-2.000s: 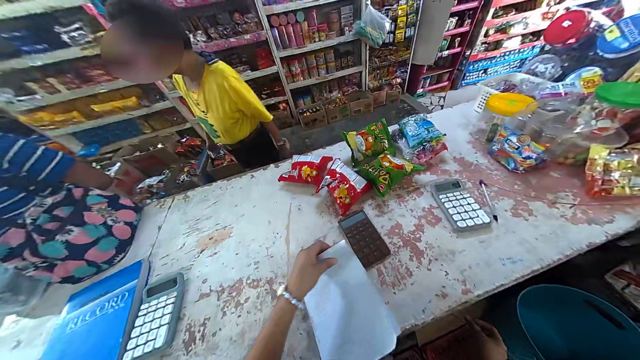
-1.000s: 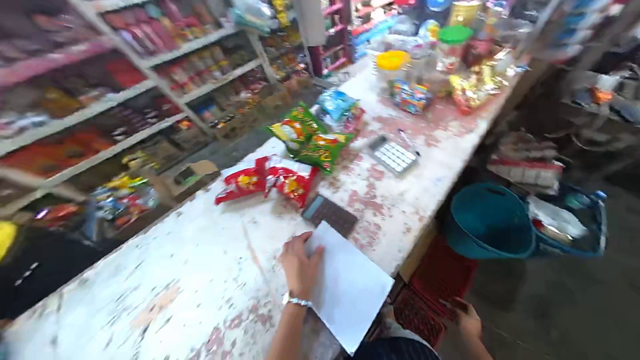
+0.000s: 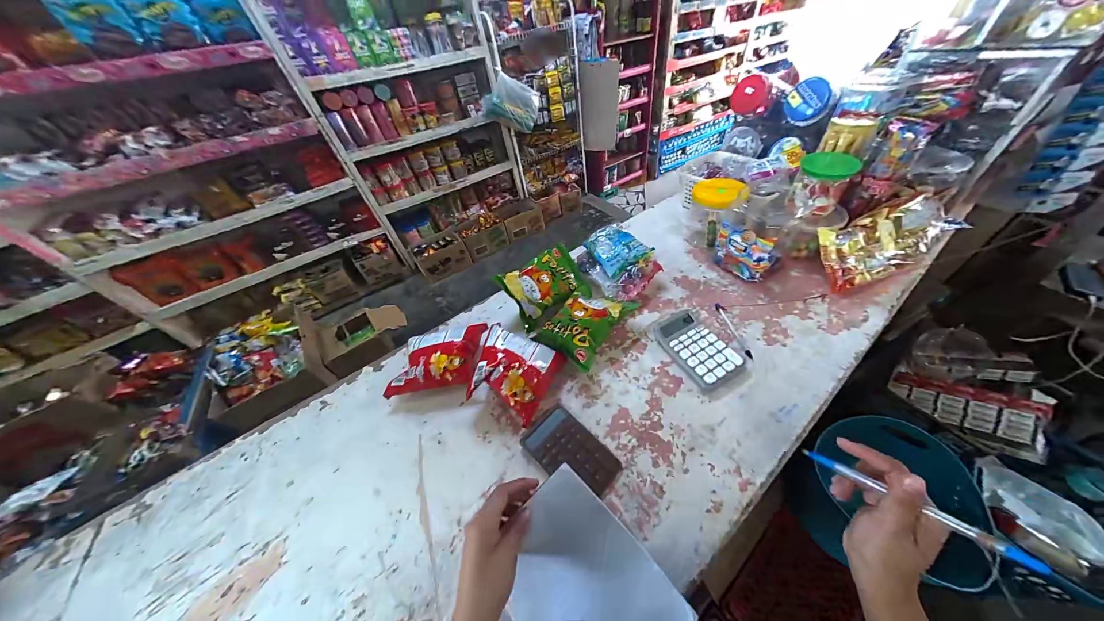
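Note:
My left hand has its thumb and fingers closed at the upper left edge of a white sheet of paper on the worn counter. In my right hand, raised beyond the counter's front edge, is a blue ballpoint pen. The paper's upper corner touches or overlaps a dark calculator. Behind that lie red snack bags and green snack bags, with a blue candy pack beside them. Further right are a white and grey calculator and a second pen.
Plastic jars with yellow and green lids and gold packets crowd the counter's far end. Below its front edge stands a teal bucket. Stocked shelves and cardboard boxes are across the counter.
My right hand has risen from low beside the counter and now shows a pen in it. The left hand stays at the paper. The view has swung; the person in yellow is out of view.

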